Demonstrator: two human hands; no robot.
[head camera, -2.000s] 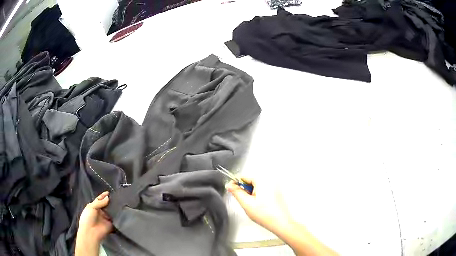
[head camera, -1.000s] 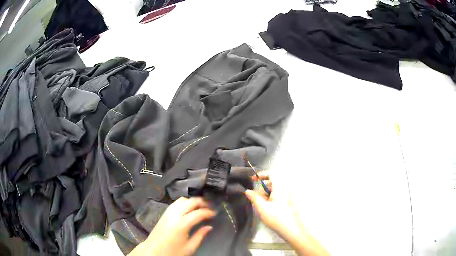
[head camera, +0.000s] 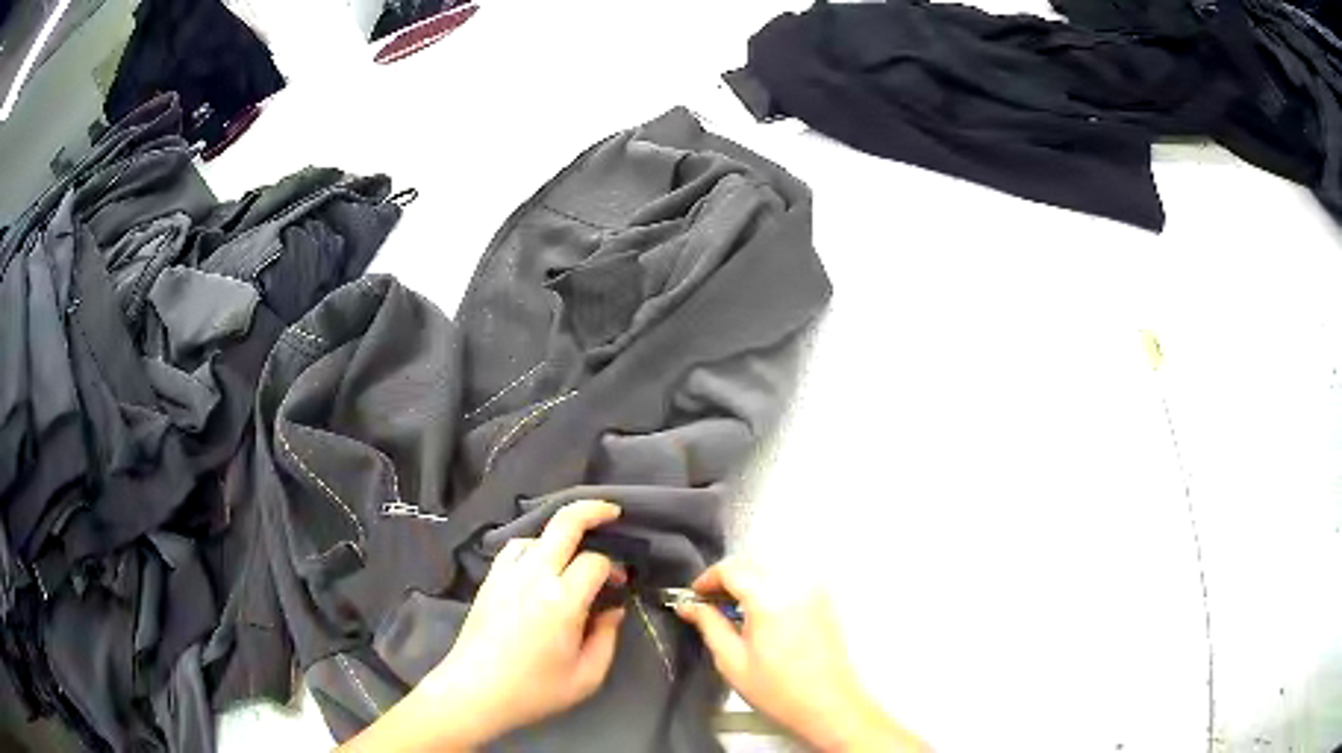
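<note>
A dark grey garment (head camera: 648, 331) lies bunched on the white table, with pale and yellow stitching lines and a small whitish zipper part at its left. My left hand (head camera: 537, 625) grips the cloth near the garment's lower part, beside a dark label (head camera: 626, 553) that it partly covers. My right hand (head camera: 765, 640) is just to the right, closed around small thread snips (head camera: 689, 599). The snips' silver tips point left at the cloth by the label and a yellow seam. Whether the blades are open cannot be told.
Grey garments (head camera: 111, 383) are heaped at the left table edge. Black garments (head camera: 957, 96) lie along the far right. Another dark garment (head camera: 192, 66) is at the far left, near a reddish oval edge. The white table (head camera: 1001, 441) extends to the right.
My left hand let go of the cloth at the left, moved right to the label, which showed fully a second ago and is now mostly covered. My right hand brought the snips down toward it.
</note>
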